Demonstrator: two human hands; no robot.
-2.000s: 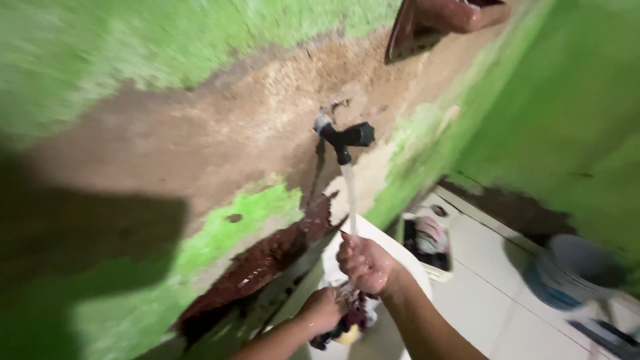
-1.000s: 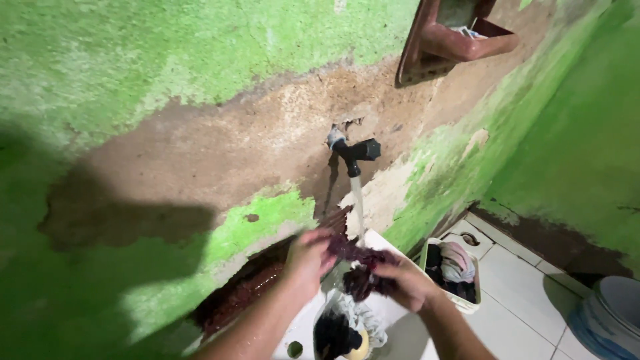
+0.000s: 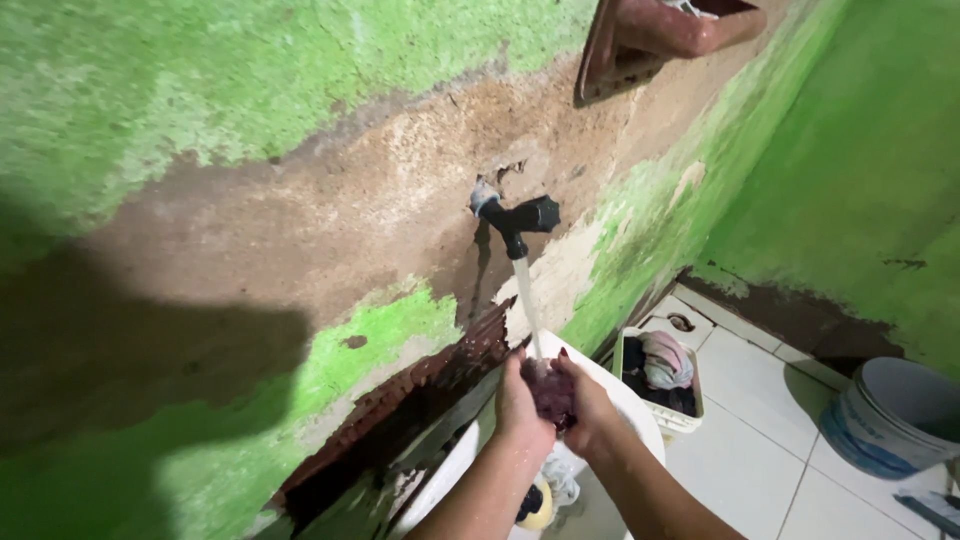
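Observation:
A black plastic tap (image 3: 519, 217) juts from the wall, and a stream of water (image 3: 529, 300) runs from it onto a wet dark maroon cloth (image 3: 552, 394). The cloth lies bunched between my left hand (image 3: 521, 405) and my right hand (image 3: 590, 409), which cup it from both sides just under the stream. Both hands are over a white sink (image 3: 637, 420). Below my wrists, partly hidden by my forearms, are a wet whitish cloth (image 3: 559, 480) and a yellow and black item (image 3: 535, 506) in the sink.
Right of the sink, a white plastic basket (image 3: 679, 420) with dark and pinkish clothes stands on the tiled floor (image 3: 739, 457) near a drain (image 3: 681, 322). A plastic bucket (image 3: 874, 427) stands at far right. A reddish-brown wall holder (image 3: 690, 34) juts out above the tap.
One second ago the maroon cloth was stretched between my hands; now they are close together around it, bunched under the water.

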